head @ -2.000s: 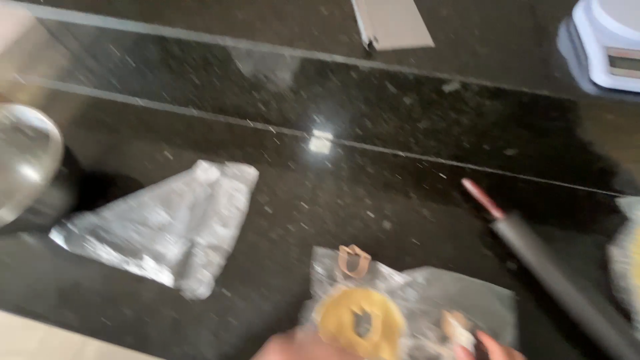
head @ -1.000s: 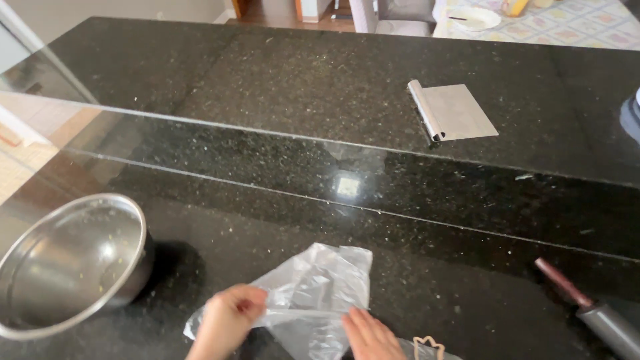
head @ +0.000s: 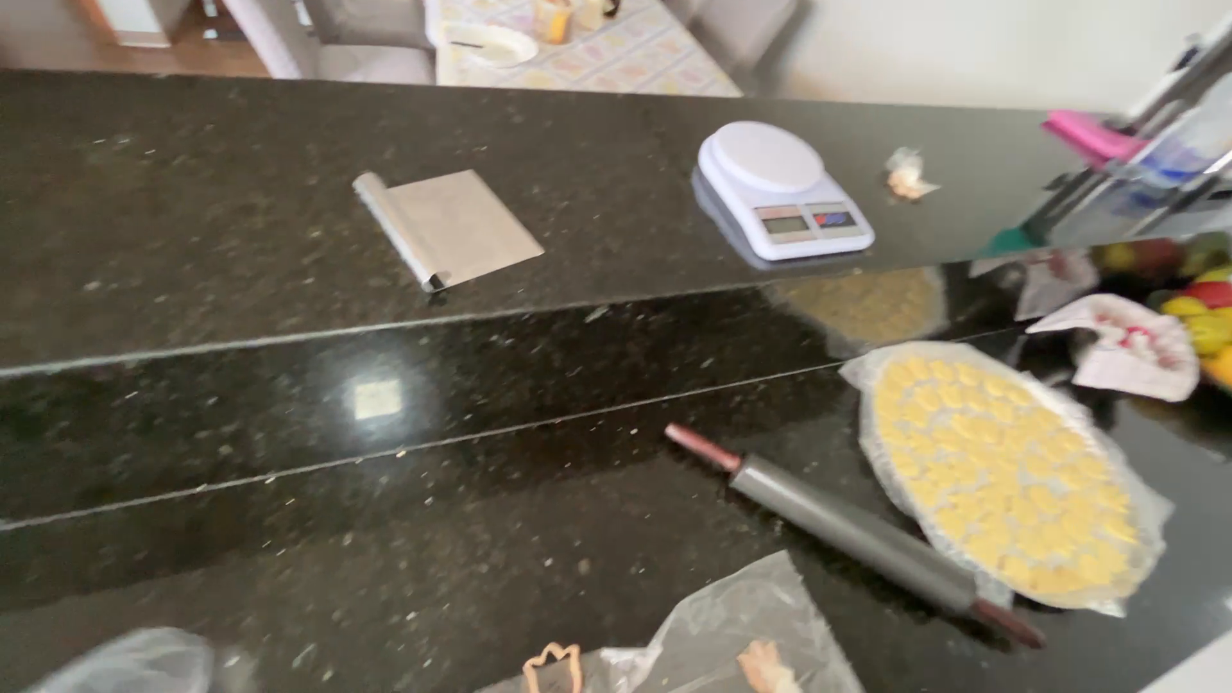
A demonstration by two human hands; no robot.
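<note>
Neither of my hands shows in the head view. At the bottom edge lies a clear plastic sheet (head: 712, 626) with a small beige piece (head: 765, 666) on it, partly cut off by the frame. A crown-like cookie cutter (head: 553, 666) is beside it. To the right, a rolling pin (head: 852, 529) with a dark grey barrel and reddish handles lies slantwise. Beyond it, many small yellow dough pieces (head: 1001, 472) are spread on a plastic-covered oval. Another clear plastic piece (head: 144, 664) shows at the lower left.
On the raised black stone ledge (head: 192, 212) lie a metal bench scraper (head: 462, 226), a white kitchen scale (head: 784, 192) and a small crumpled thing (head: 907, 175). A cloth (head: 1126, 346) and fruit (head: 1203, 318) are at the right. A dish rack (head: 1155, 144) stands behind.
The view has swung right, and both hands have left it. A second ago they held the clear plastic near the steel bowl, which is out of view now.
</note>
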